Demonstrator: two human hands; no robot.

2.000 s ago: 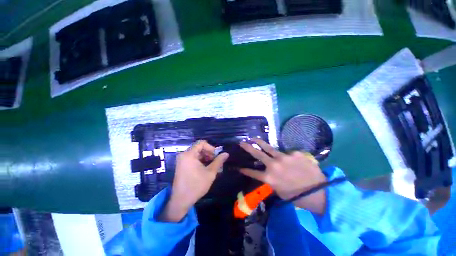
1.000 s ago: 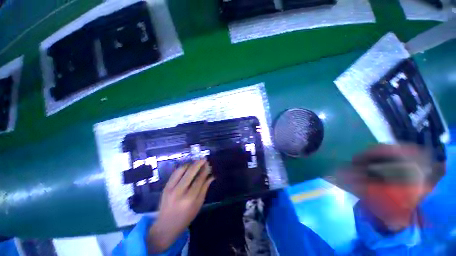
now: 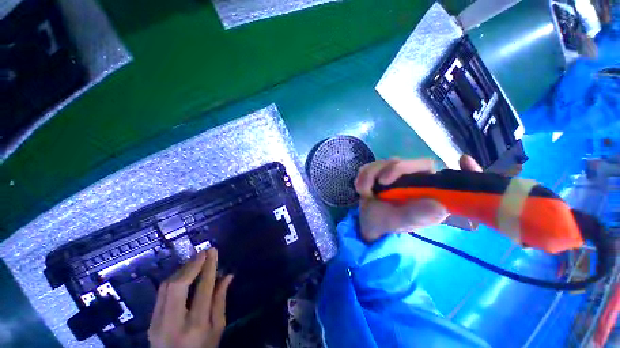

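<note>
The black housing (image 3: 251, 204) lies on a silvery protective sheet (image 3: 231, 146). My left hand (image 3: 192, 299) rests on the housing with its fingertips at a small silver-white bracket (image 3: 202, 247) near the middle; whether it grips anything is hidden. My right hand (image 3: 401, 197) is wrapped around the front part of the orange-red and black electric screwdriver (image 3: 476, 202), beside the dish. The tool has a tan tape band, and its tip is hidden by the hand near the round screw dish (image 3: 334, 170). A white bracket (image 3: 285, 225) sits at the housing's right side.
The black cord (image 3: 489, 272) hangs from the screwdriver's rear. Another housing (image 3: 472, 105) lies on a sheet at the upper right, with blue-clothed people beyond. A further dark housing (image 3: 37, 61) lies upper left on the green surface.
My view has shifted right. My right hand has taken up the screwdriver, which lay near the housing's front edge, and brought it beside the dish. My left hand stays on the housing.
</note>
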